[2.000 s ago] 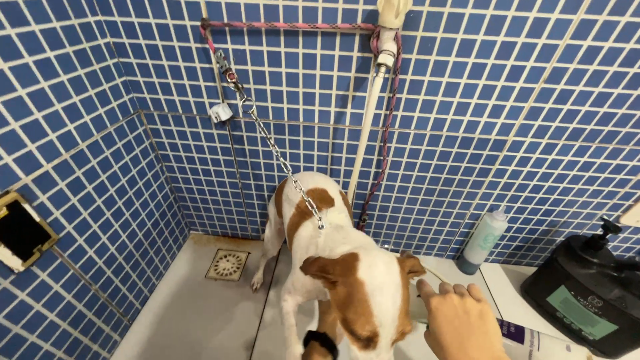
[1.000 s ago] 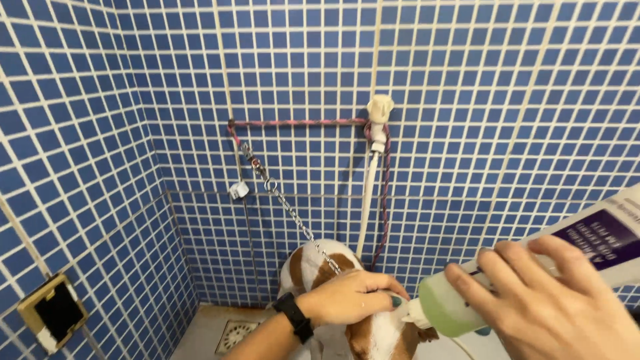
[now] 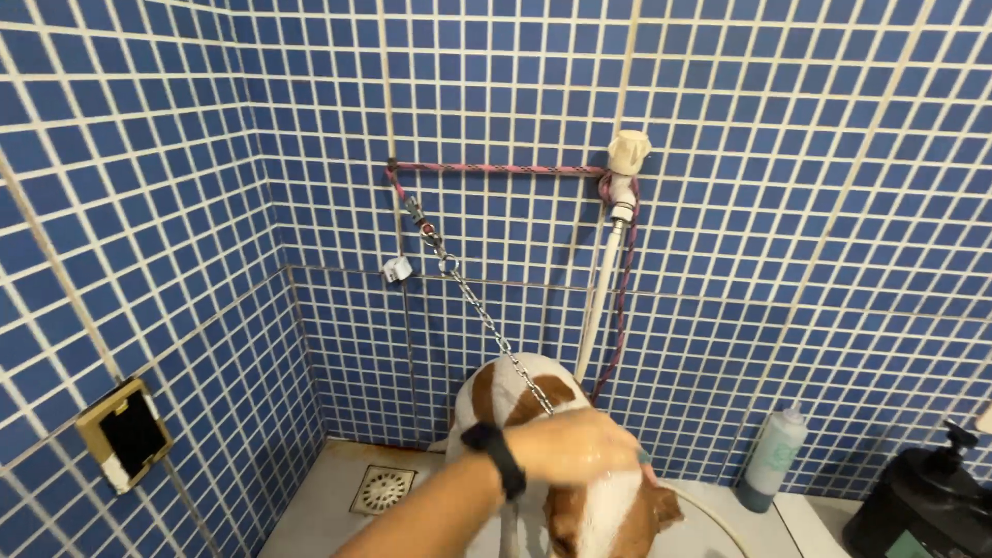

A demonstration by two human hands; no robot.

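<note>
My left hand [image 3: 577, 448], with a black band on the wrist, lies across the neck of a white and brown dog [image 3: 608, 511], its fingers just behind the head. The hand looks wet and slightly blurred. From near the dog's neck, beside this hand, a metal chain leash [image 3: 490, 322] runs up to a pink cord [image 3: 496, 168]. Some pinkish fingertips or skin show at the dog's right ear, but whose they are cannot be told. My right hand cannot be made out.
A squeeze bottle [image 3: 773, 457] and a black pump container [image 3: 907, 504] stand along the wall at right. A white hose [image 3: 603, 298] hangs from the tap [image 3: 628, 153]; another hose length curves right of the dog. A floor drain [image 3: 384, 489] lies left, below a wall box [image 3: 126, 435].
One second ago my right hand held a bottle of green liquid over my left hand; that bottle is out of view now. My left hand now rests on the dog's neck.
</note>
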